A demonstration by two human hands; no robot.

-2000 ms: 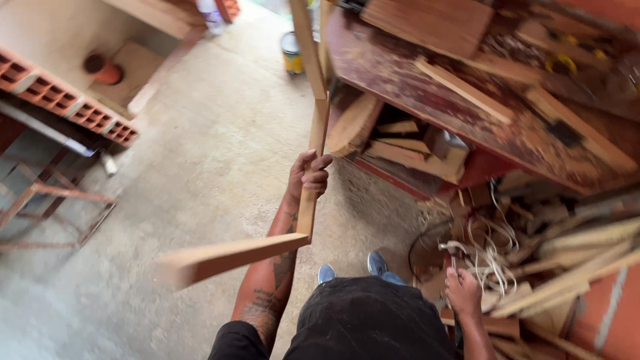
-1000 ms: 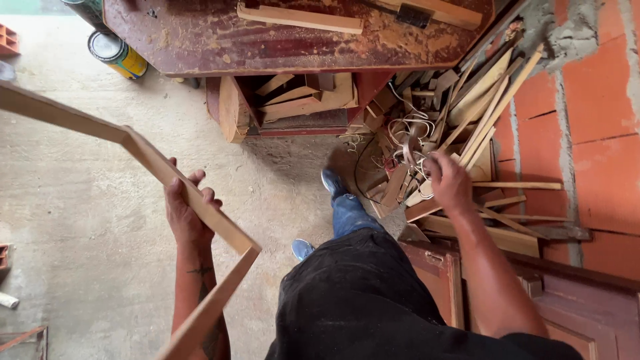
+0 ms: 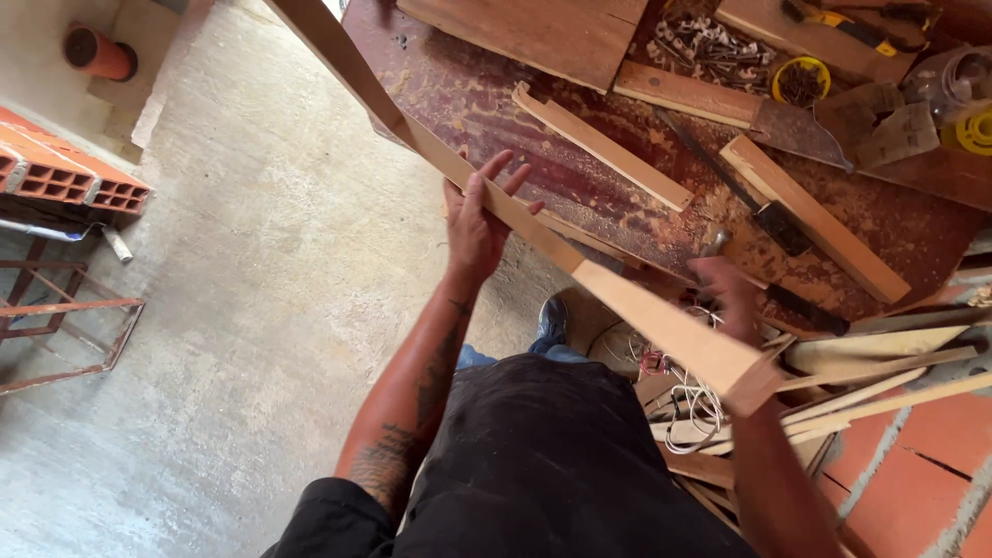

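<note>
A jointed wooden frame piece [image 3: 535,232] runs diagonally from the top left to a blurred thick end at the lower right. My left hand [image 3: 477,221] supports it near its middle, thumb over the top and the other fingers spread beyond it. Blurred by motion, my right hand [image 3: 727,291] is at the bench edge with its fingers apart, over a hammer [image 3: 806,308]. The hammer's metal head and dark handle show on either side of that hand. Whether the hand touches the hammer is unclear. Part of the right forearm is hidden behind the frame's end.
On the red workbench [image 3: 480,116] lie a cut wood strip [image 3: 612,151], a wood block [image 3: 814,217], a handsaw [image 3: 798,139], a dark-handled tool [image 3: 783,226] and screws [image 3: 709,50]. Scrap wood [image 3: 883,349] and white cable [image 3: 697,407] lie below. Hollow bricks [image 3: 70,182] stand left.
My right hand, which held the hammer away from the bench, is now at the bench edge with fingers apart. The frame in my left hand now slants across in front of me. The view has swung.
</note>
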